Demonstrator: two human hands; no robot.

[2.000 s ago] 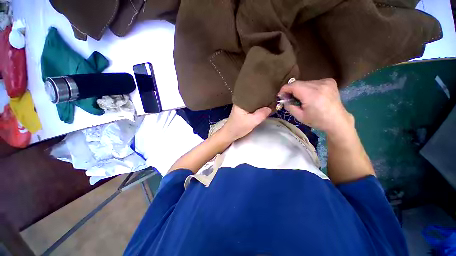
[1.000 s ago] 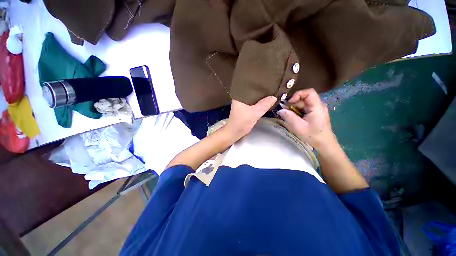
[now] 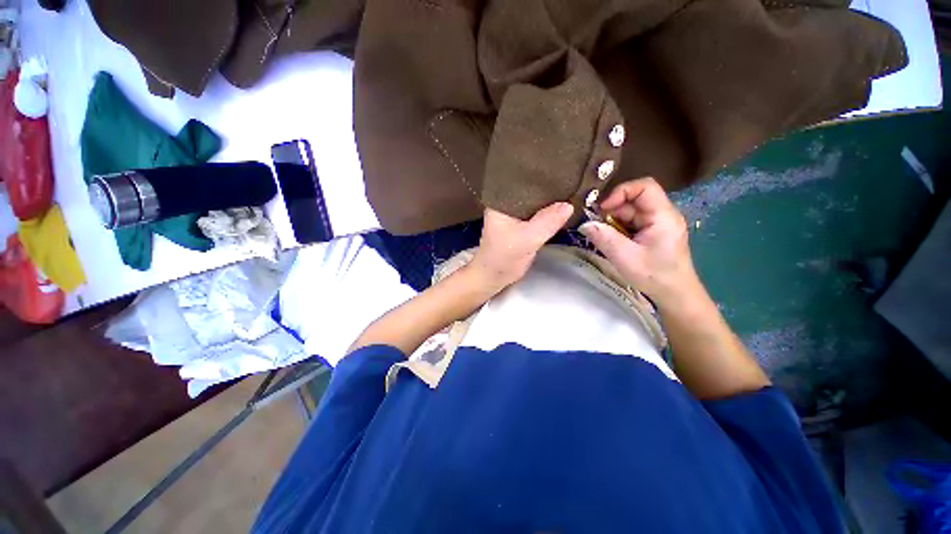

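Note:
A brown coat (image 3: 417, 156) lies over the white table and hangs over its near edge. Its sleeve end (image 3: 542, 141) points towards me, with three shiny pale buttons (image 3: 606, 168) in a row along its right side. My left hand (image 3: 511, 242) grips the cuff edge, thumb on top and fingers hidden beneath the cloth. My right hand (image 3: 649, 235) holds a small metal tool with a yellowish part (image 3: 615, 222), mostly hidden by the fingers. Its silvery tip is at the cuff edge beside the lowest button.
A smartphone (image 3: 301, 191), a black flask (image 3: 188, 193) on green cloth (image 3: 110, 125) and an off-white bundle (image 3: 238, 226) lie left on the table. More brown cloth (image 3: 177, 37) is at the back left. Crumpled plastic (image 3: 214, 313) is below the table edge.
The cuff has turned so that three buttons show instead of one. My right hand has moved down and slightly left, then stayed near the lowest button. My left hand keeps its hold.

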